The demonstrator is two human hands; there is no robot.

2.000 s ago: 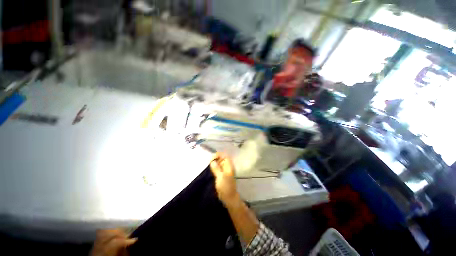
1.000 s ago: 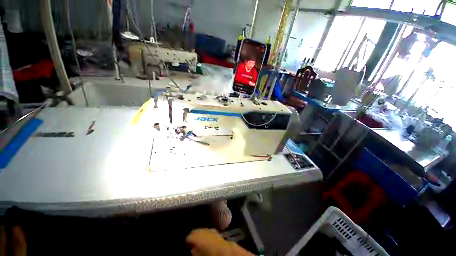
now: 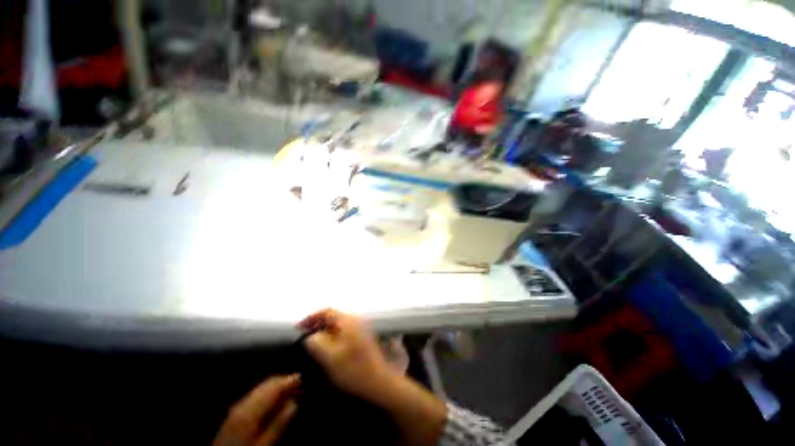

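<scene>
My right hand (image 3: 344, 348) is at the front edge of the white table, its fingertips closed on the black fabric piece (image 3: 327, 409). My left hand (image 3: 260, 411) is lower and to the left, its fingertips at the same dark cloth; its exact hold is blurred. The cloth fills the dark area below the table edge, and its outline is hard to tell. The lockstitch machine (image 3: 488, 233) stands on the table beyond my hands. Its needle area (image 3: 340, 205) is blurred and brightly lit.
The white table (image 3: 113, 261) holds a blue strip (image 3: 52, 200) at far left and small dark pieces near it. A thin rod (image 3: 451, 270) lies before the machine. A white basket (image 3: 610, 409) is at lower right. A blurred phone (image 3: 478, 109) stands behind the machine.
My hands have come up from the bottom of the picture and closer together, the right now at the table edge with the cloth. The view has shifted and blurred.
</scene>
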